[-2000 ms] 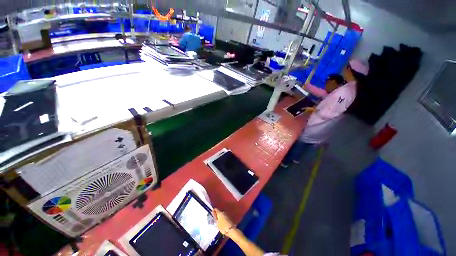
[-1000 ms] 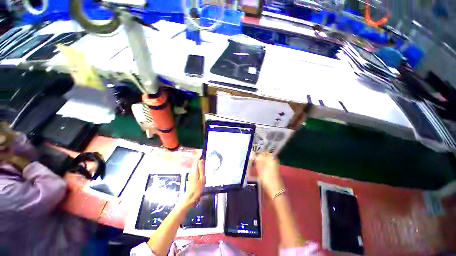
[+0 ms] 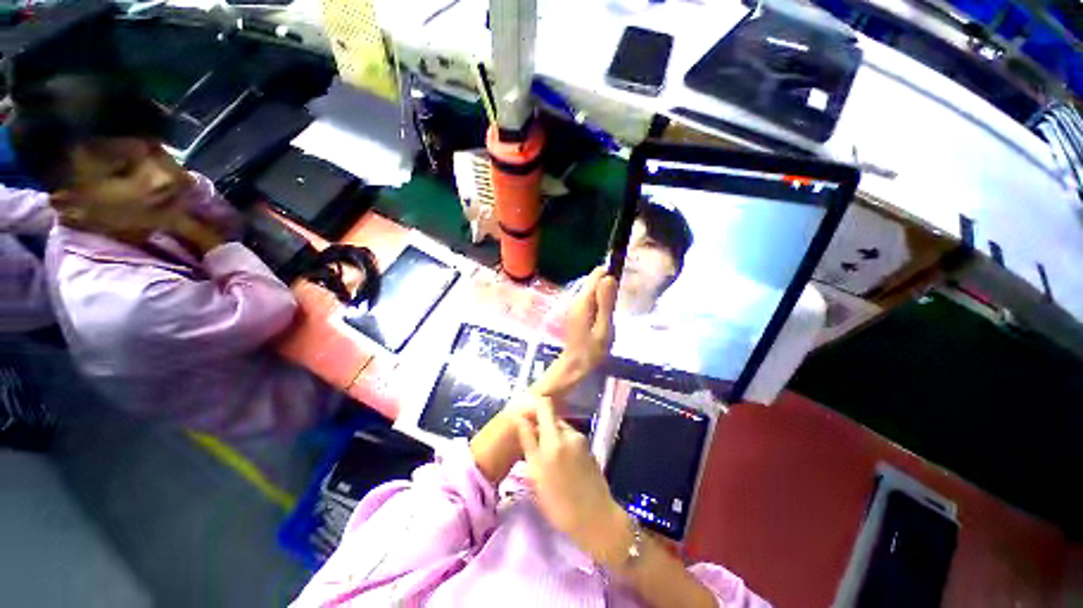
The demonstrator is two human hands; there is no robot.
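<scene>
A black-bordered tablet (image 3: pixel 724 273) is held up in front of me, tilted. Its lit screen shows a camera picture of a person's head against a pale background. My left hand (image 3: pixel 587 333) grips its left edge near the lower corner. My right hand (image 3: pixel 565 469) is below the tablet, near my left wrist, not touching the tablet; its fingers are partly bent and I see nothing in it. A dark-screened tablet (image 3: pixel 657 461) lies on the bench just below, and another tablet (image 3: pixel 479 378) with reflections lies to the left on white foam.
A seated person in a pink smock (image 3: pixel 166 297) is at the left, beside a black looped cable (image 3: pixel 344 276). An orange post (image 3: pixel 515 202) stands behind the bench. A smartphone (image 3: pixel 641 59) lies on the white shelf. Another tablet (image 3: pixel 909 549) is at lower right. A blue tote (image 3: pixel 311 505) stands below.
The view has turned left. The held tablet has come closer, rising and tilting, and its screen picture now shows a head. My right hand has moved from beside the tablet down towards my left wrist.
</scene>
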